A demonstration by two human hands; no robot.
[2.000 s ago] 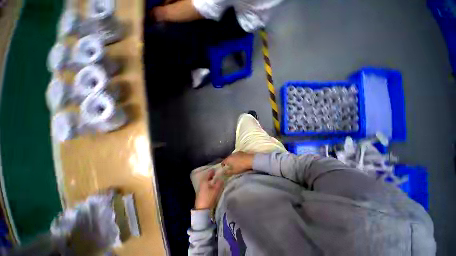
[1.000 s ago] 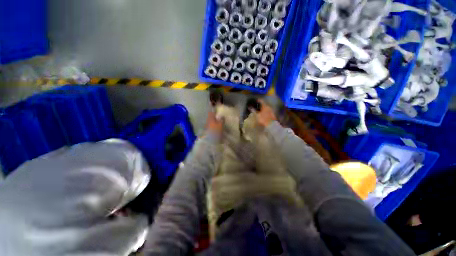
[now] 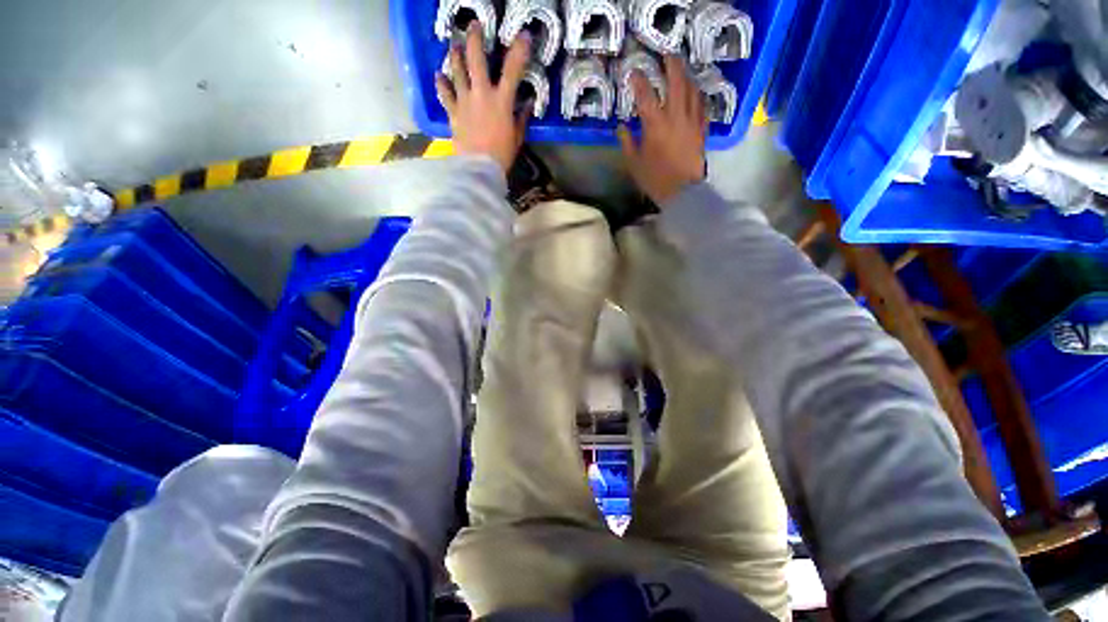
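Observation:
A blue floor crate (image 3: pixel 425 85) at the top centre holds white-grey U-ended parts (image 3: pixel 593 27) standing in rows with their open ends up. The crate's far side is cut off by the picture's top edge. My left hand (image 3: pixel 486 100) is over the crate's near left part, fingers spread on or just above the parts. My right hand (image 3: pixel 668 136) is over the near right part, fingers spread on or just above the parts there. Neither hand is closed around a part. The hands partly hide the near row.
A blue crate (image 3: pixel 936 225) with white-grey parts stands at the right. A wooden stool (image 3: pixel 911 316) is below it. A blue plastic stool (image 3: pixel 292 316) and stacked blue crates (image 3: pixel 122 352) are at the left. Yellow-black tape (image 3: pixel 292 164) crosses the floor. A person's grey-white clothing shows at lower left.
The view has turned from the bench to the floor crates and come close to one. Both hands have moved from near my feet forward onto the crate of U-ended parts.

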